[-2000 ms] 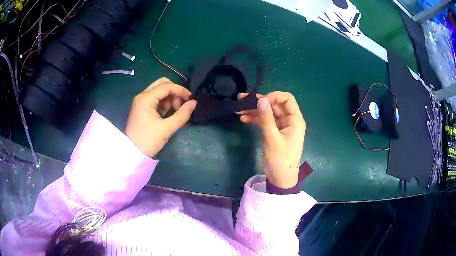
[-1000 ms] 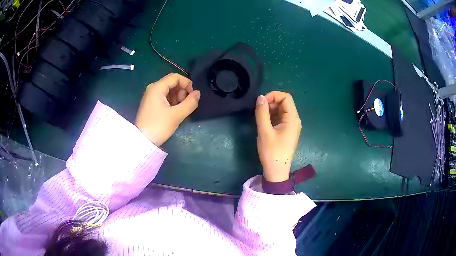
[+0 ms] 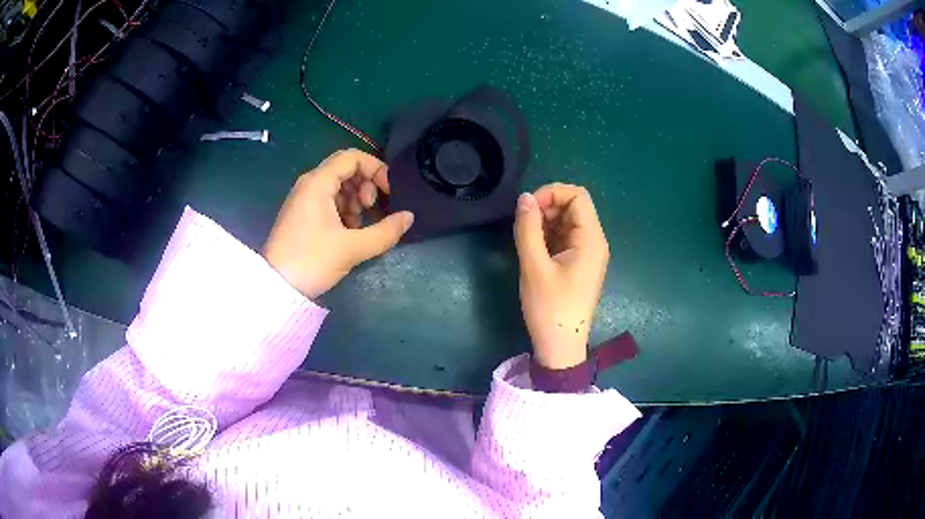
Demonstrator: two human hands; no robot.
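Observation:
A flat black blower fan (image 3: 427, 208) lies on the green bench in front of me, its round bladed wheel facing up. A thin black curved piece (image 3: 496, 99) shows along its far right side; where it joins the housing is too dark to tell. My left hand (image 3: 340, 218) grips the fan's left edge, thumb on its near left corner. My right hand (image 3: 561, 248) is at the fan's near right corner, thumb and forefinger tips together; whether they pinch a thin edge is hidden. Red and black lead wires (image 3: 319, 109) run from the fan's left side towards the far edge.
A row of black fans (image 3: 101, 137) lies along the left, wires beside it. Two small pale connectors (image 3: 235, 135) lie near it. At right are waiting fans (image 3: 761, 238) with a shiny label, and a black sheet (image 3: 837, 274). White liner sheets (image 3: 700, 25) lie at the far side.
The black piece held across the fan's near side now lies flat there. My right hand has drawn back slightly from the wheel. My left thumb has moved onto the near left corner.

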